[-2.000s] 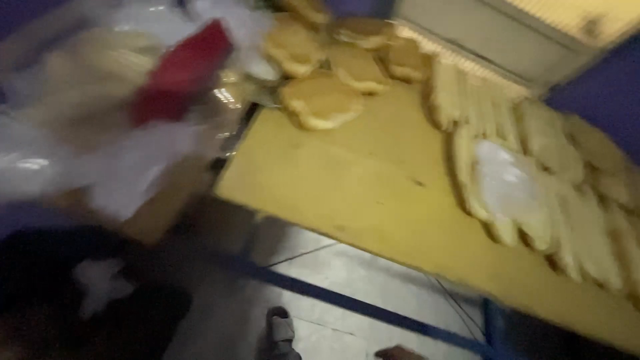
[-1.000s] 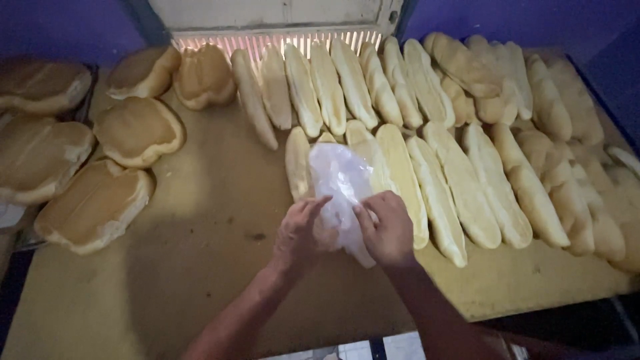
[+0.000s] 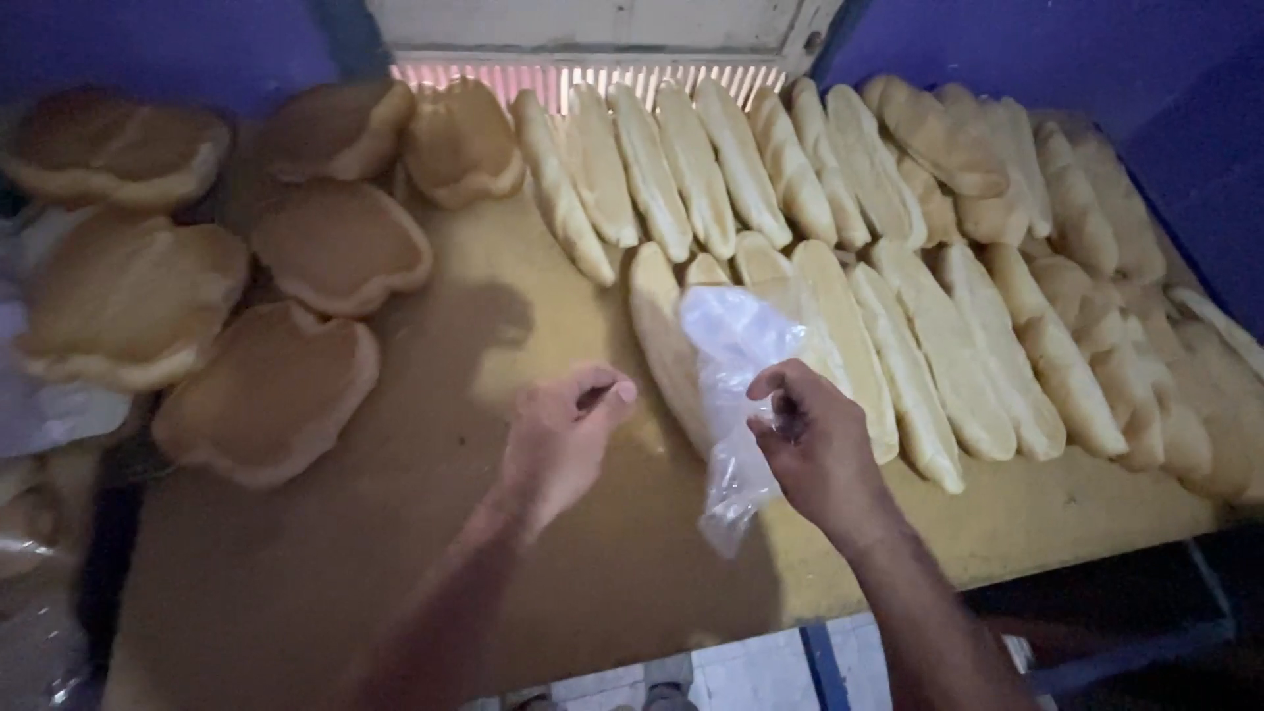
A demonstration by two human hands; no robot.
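My left hand (image 3: pixel 571 434) is raised over the table with thumb and fingertips drawn together; no object shows between them. To its right, my right hand (image 3: pixel 815 439) curls at the edge of a clear plastic bag (image 3: pixel 736 395), thumb and forefinger slightly apart; its grip on the bag is unclear. The bag lies partly over long bread loaves. A long bread loaf (image 3: pixel 667 346) shows just left of the bag, and another (image 3: pixel 849 346) lies beyond my right hand. Both hands hide parts of the yellow tabletop (image 3: pixel 444 573).
Two rows of long loaves (image 3: pixel 953 346) run along the table's back and right. Broad flat breads (image 3: pixel 272 390) lie at the left, beside plastic-wrapped goods (image 3: pixel 35 592). Purple walls (image 3: pixel 1106 59) and a pale panel (image 3: pixel 592 25) stand behind. Tiled floor (image 3: pixel 741 681) shows past the front edge.
The view has swung greatly since the oldest frame. One second ago both hands were at the bag, close together; now my left hand is apart from it, to the left.
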